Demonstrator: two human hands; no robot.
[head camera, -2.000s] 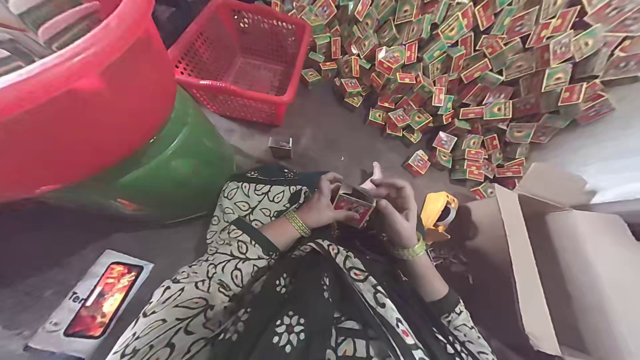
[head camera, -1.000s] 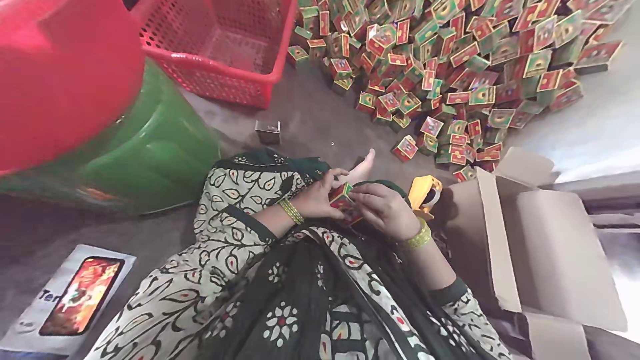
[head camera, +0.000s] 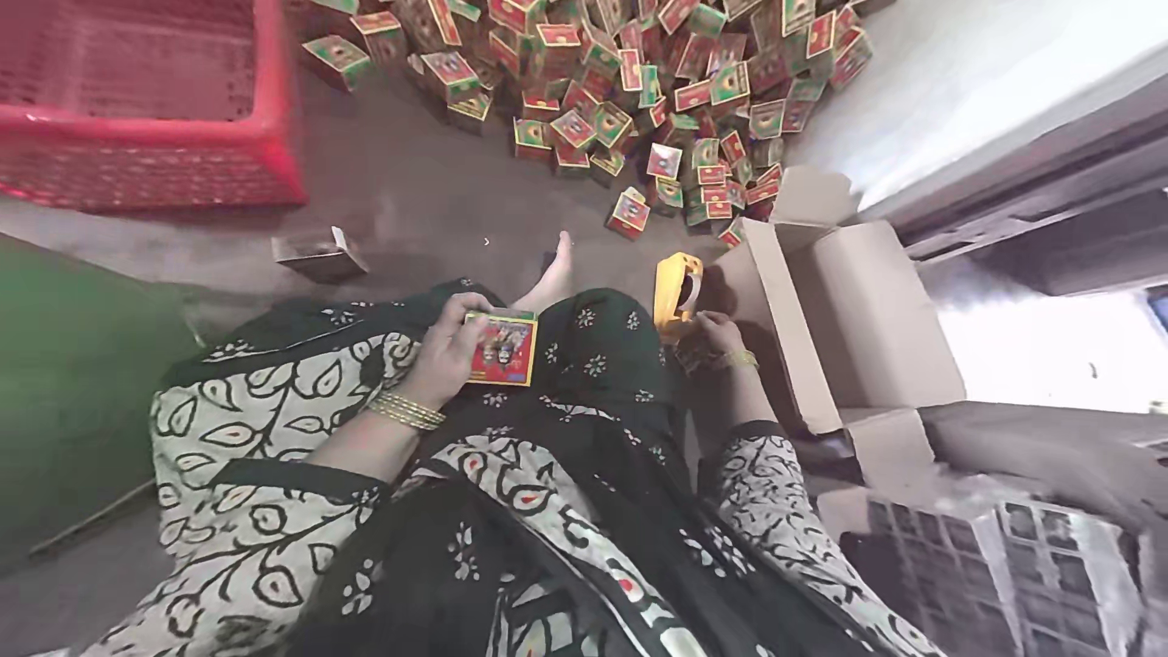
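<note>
My left hand (head camera: 447, 351) holds a small red, green and yellow printed cardboard box (head camera: 504, 349) over my lap, its large red face turned up. My right hand (head camera: 721, 336) is at the near end of a yellow tape dispenser (head camera: 673, 287) on the floor, right of my knee. Its fingertips are close to the dispenser; whether they grip tape there is too small to tell. Many similar small boxes (head camera: 630, 213) lie heaped on the floor ahead.
An open cardboard carton (head camera: 876, 319) stands right of the dispenser. At the upper left is a red plastic basket (head camera: 182, 155), with a small open box (head camera: 321, 260) on the floor below it. A green container (head camera: 82, 392) is at the left edge.
My hands, together at the small box before, are now apart: the right has moved over to the tape dispenser, while the left keeps the box. The view has shifted right.
</note>
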